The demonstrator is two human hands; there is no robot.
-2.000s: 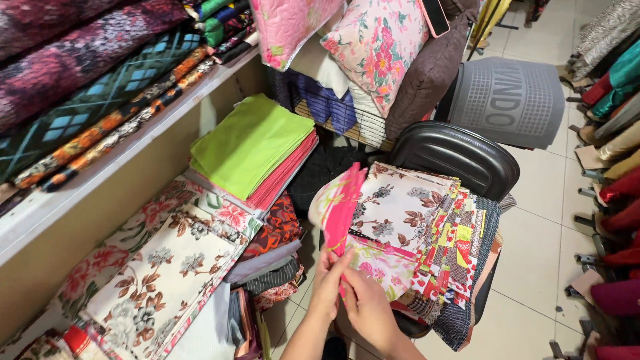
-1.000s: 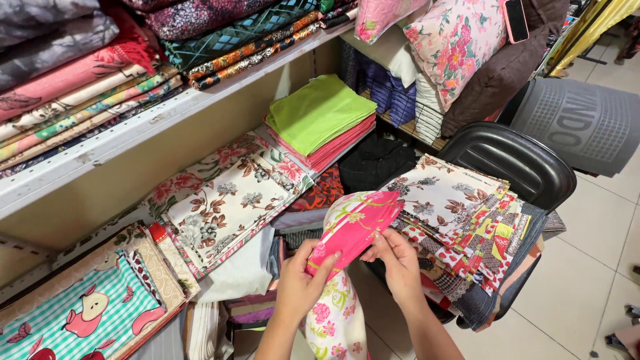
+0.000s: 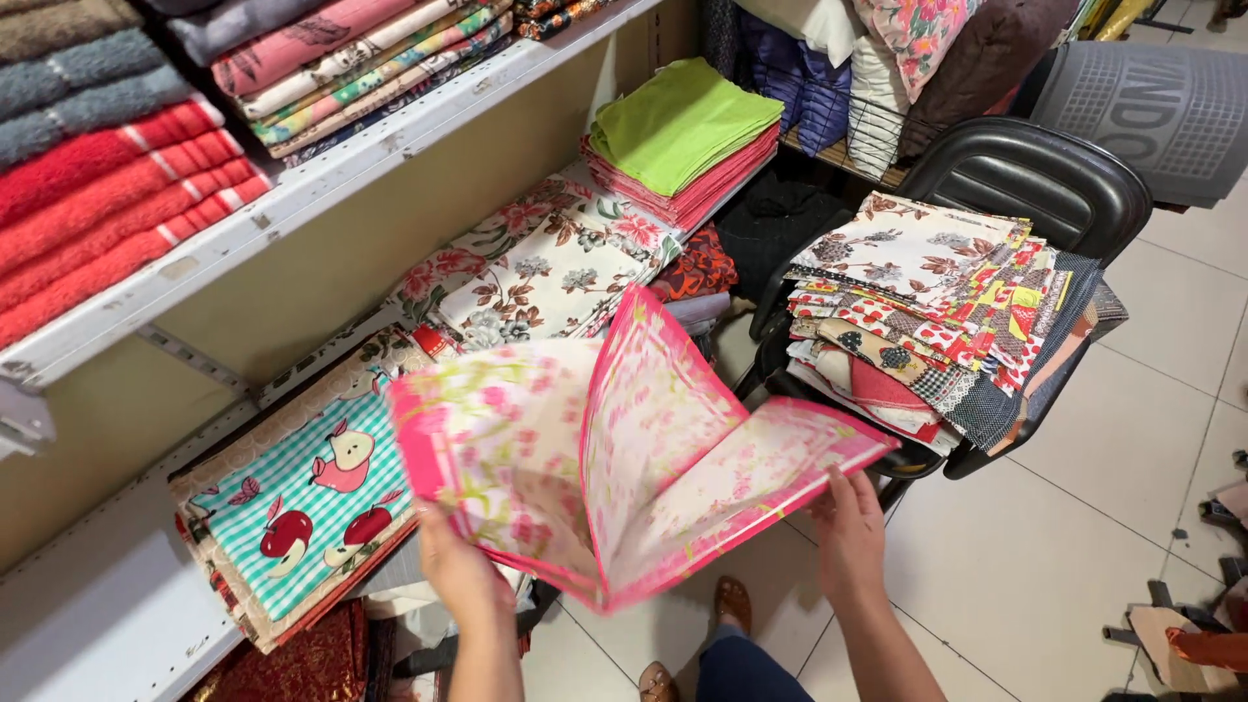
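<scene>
A floral cloth with a pink border (image 3: 673,458) hangs half unfolded in the air between my hands, blurred in places. My left hand (image 3: 463,570) grips its lower left edge, and my right hand (image 3: 848,522) pinches its right corner. Behind it on the lower shelf lie white cloths with brown and grey flowers (image 3: 556,268). To the left sits a pile topped by a teal checked cloth with apples and pears (image 3: 312,507). Right of the held cloth, a stack of patterned folded cloths (image 3: 916,253) rests on a black chair (image 3: 1033,175).
Lime green cloths (image 3: 682,122) top a pink stack at the shelf's far end. The upper shelf's white metal edge (image 3: 322,175) runs above the lower shelf, with red towels (image 3: 117,214) on it. A grey mat (image 3: 1150,117) stands behind the chair. Hangers with clothes (image 3: 1189,634) are at the right.
The pink-bordered cloth, gathered in my hands before, is now spread wider. My hands have moved apart. The view has swung left, showing more of the lower shelf.
</scene>
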